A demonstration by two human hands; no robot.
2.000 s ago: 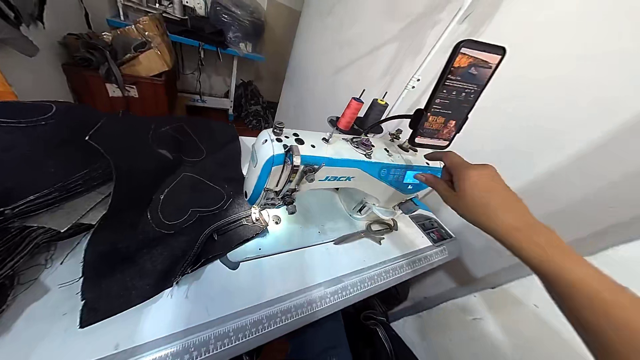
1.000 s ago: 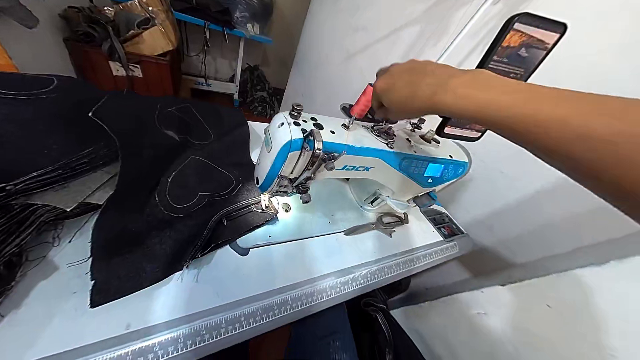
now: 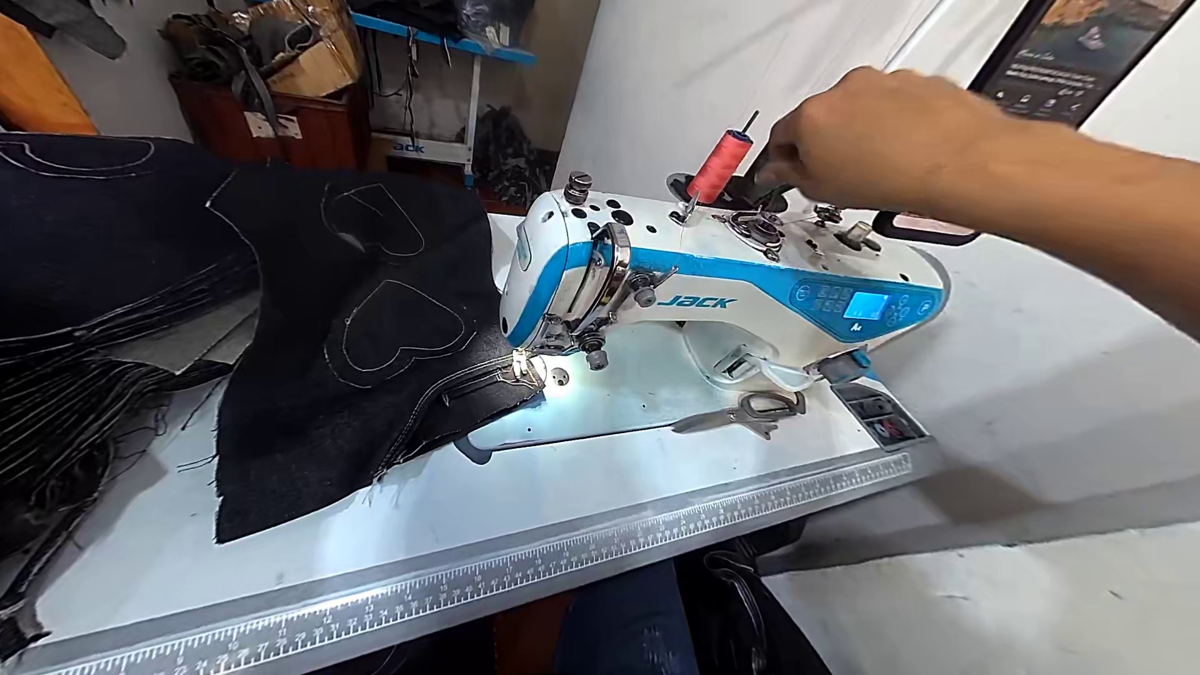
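Note:
My right hand (image 3: 872, 141) reaches in from the right above the Jack sewing machine (image 3: 731, 272), its fingers curled over a dark thread spool (image 3: 764, 183) that they mostly hide. Beside it, a red thread spool (image 3: 720, 167) stands on its pin. Dark denim fabric (image 3: 309, 441) with stitched heart outlines lies left of the machine, one edge under the lit presser foot (image 3: 521, 364). Metal scissors (image 3: 741, 415) rest on the machine bed. My left hand is out of view.
A stack of dark denim pieces (image 3: 66, 412) lies at the left. A measuring scale (image 3: 469, 586) runs along the table's front edge. Behind the machine a phone (image 3: 1078, 56) is mounted at the upper right. A cardboard box (image 3: 314, 56) and a blue-topped stand (image 3: 450, 37) are at the back.
My right hand has moved from the machine's control panel to the thread spools, first by the red one, now at the dark one. The view has shifted.

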